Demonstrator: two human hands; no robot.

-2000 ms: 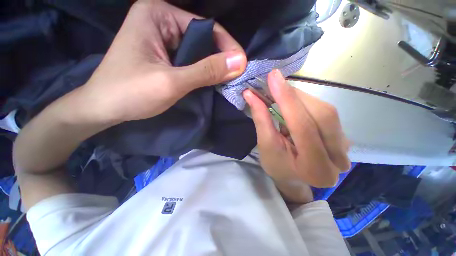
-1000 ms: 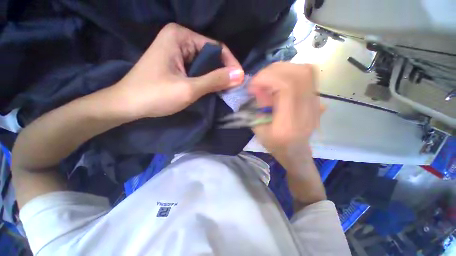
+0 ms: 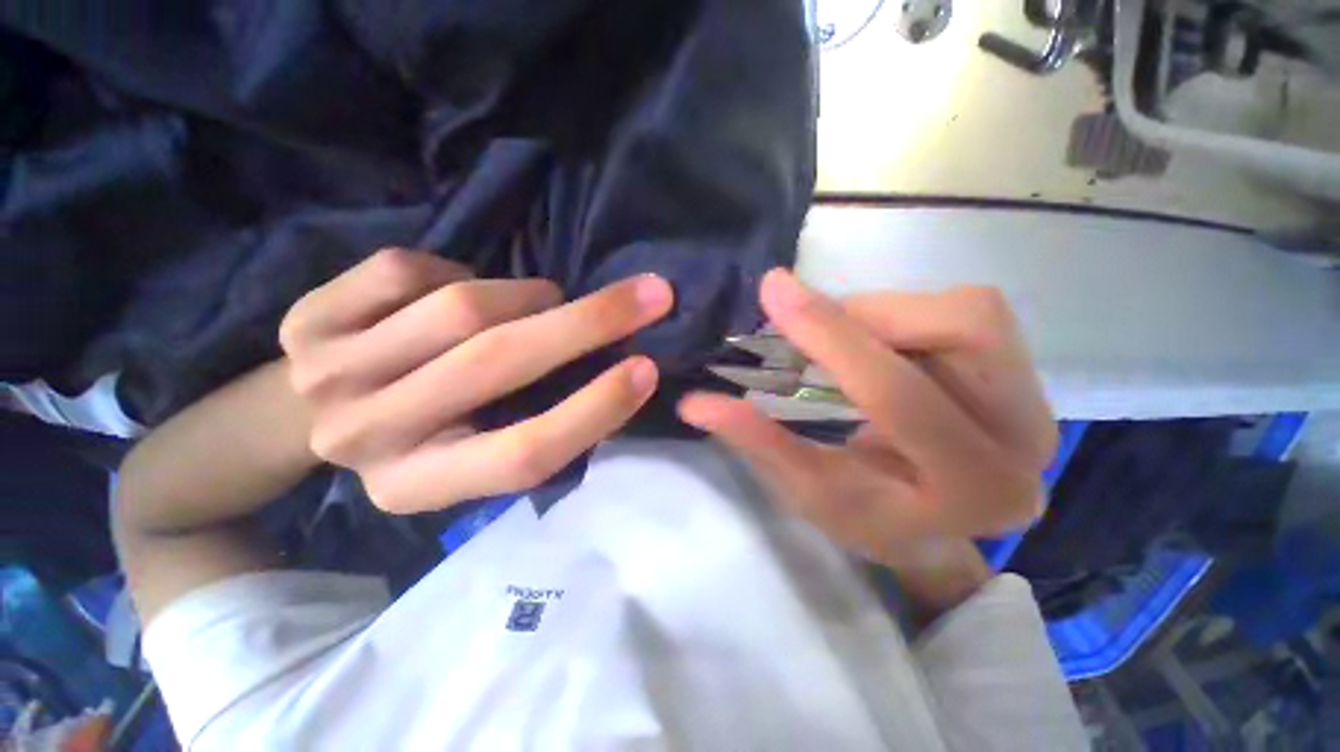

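Note:
The dark navy garment [image 3: 647, 132] fills the upper left and hangs over my lap. My left hand [image 3: 470, 375] holds a fold of it, with the index and middle fingertips at the garment's lower right part. My right hand [image 3: 897, 411] is just right of the fold, its thumb and fingers around the small thread snips [image 3: 764, 370]. The metal blades point left at the garment's edge; a pale green part shows behind them. A small dark pointed corner [image 3: 551, 488] hangs below my left hand. The light patterned strip is not visible.
The cream machine bed [image 3: 955, 132] with its white front edge [image 3: 1176, 316] lies to the right. Metal machine parts [image 3: 1036, 52] stand at the upper right. A blue plastic crate [image 3: 1124, 632] with dark cloth is below the bed. My white shirt [image 3: 661, 617] is at bottom centre.
The garment has been turned, so its patterned strip no longer shows. My left hand has moved lower with its fingers' backs showing. My right hand has moved lower and opened its fingers around the snips.

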